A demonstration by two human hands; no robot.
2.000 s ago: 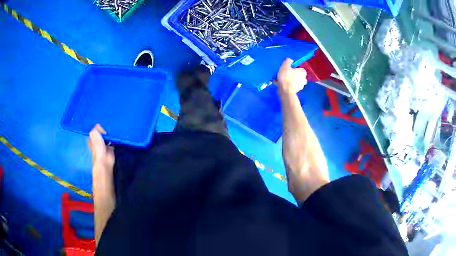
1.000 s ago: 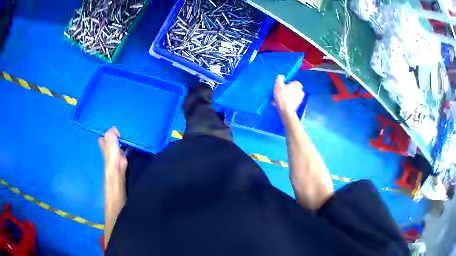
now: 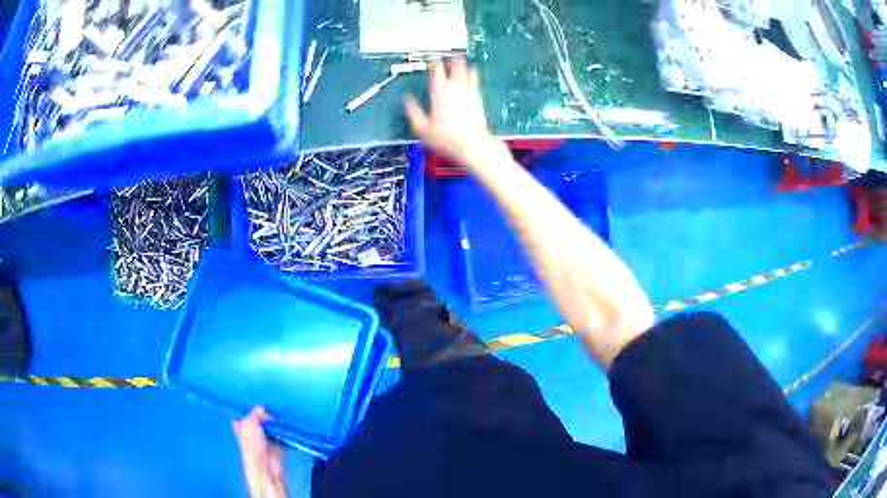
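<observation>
My left hand [image 3: 259, 449] holds the near edge of an empty blue parts tray [image 3: 277, 340] at the lower left; a second blue rim shows under it, so two trays look nested. My right hand [image 3: 450, 115] is over the green bench top [image 3: 622, 88] near its front edge, fingers spread and empty. Loose slim metal parts [image 3: 374, 89] lie by its fingertips. A full blue parts tray [image 3: 282, 107] of slim metal parts sits at the bench's left.
Below the bench are a blue turnover crate [image 3: 416, 219] full of metal parts, a green-edged basket [image 3: 160, 238] of darker parts and another blue crate [image 3: 496, 263]. Plastic bags [image 3: 768, 68] lie on the bench at right. Yellow-black tape [image 3: 729, 290] crosses the floor.
The view has turned towards the bench. My right hand has let go of its blue tray and moved over the bench. My left hand now holds what look like two nested trays.
</observation>
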